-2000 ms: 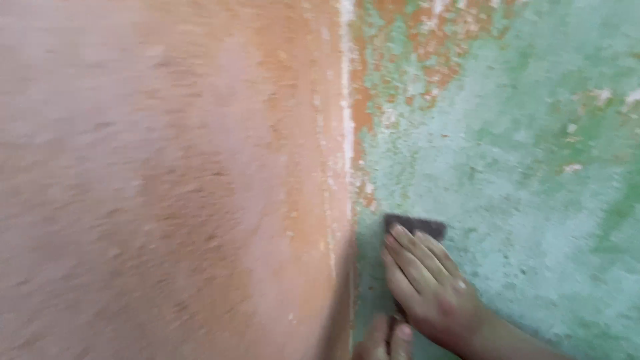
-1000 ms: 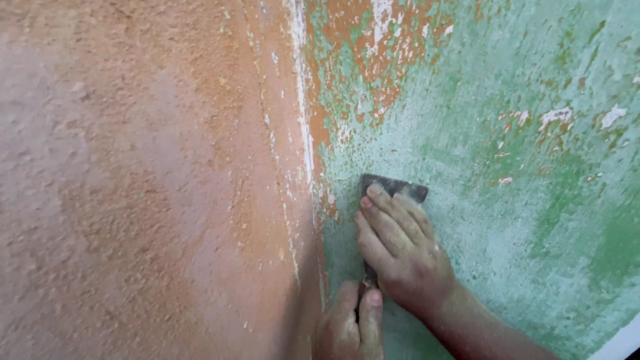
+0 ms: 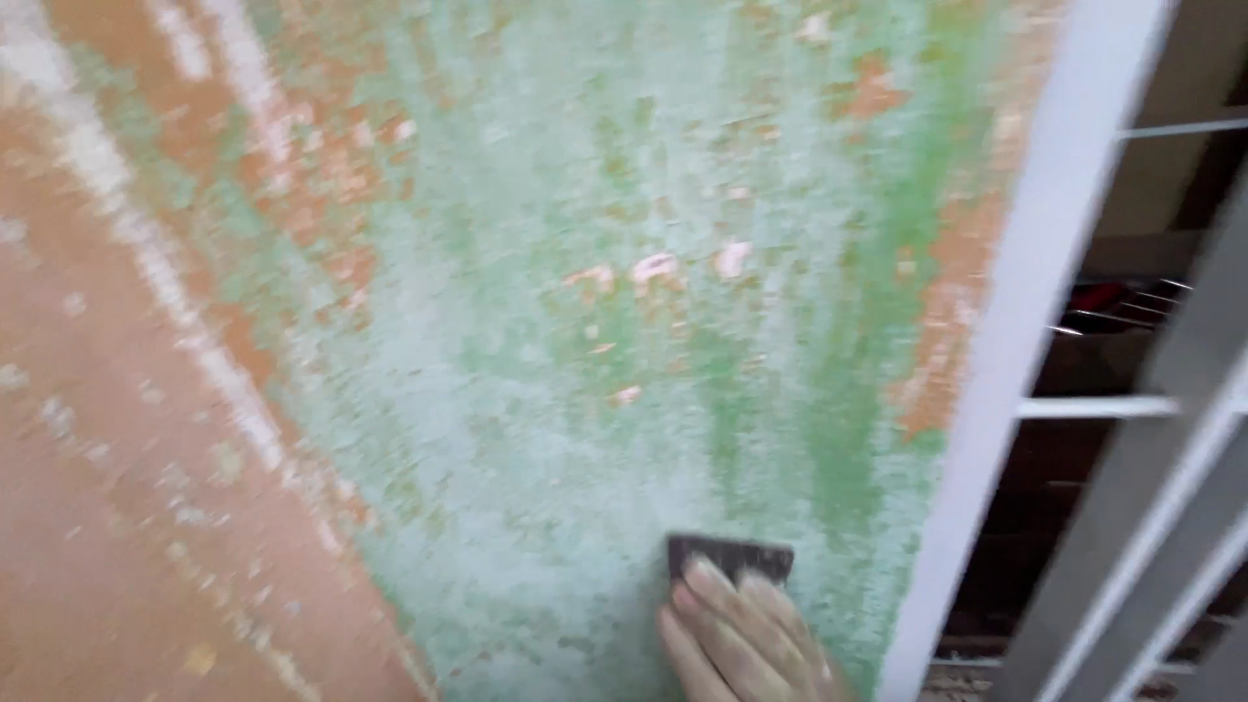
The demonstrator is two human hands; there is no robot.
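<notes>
A flat, dark scraper blade (image 3: 731, 558) lies against the green painted wall (image 3: 546, 468), low in the view and right of the middle. The fingers of my right hand (image 3: 746, 639) press on the blade from below, pointing up the wall; the rest of that hand is cut off by the bottom edge. My left hand is out of view, and the scraper's handle does not show. Orange and whitish patches show through the worn green paint around and above the blade.
On the left, an orange-pink wall (image 3: 127, 468) meets the green one at a corner with a whitish, flaking line. A white frame (image 3: 1014, 283) borders the green wall on the right. Beyond it are metal bars (image 3: 1097, 409) with dark space and blurred items behind.
The view has swung right, bringing the white frame and bars into sight. My left hand, earlier at the scraper's handle, has left the view. The blade is now farther from the wall corner.
</notes>
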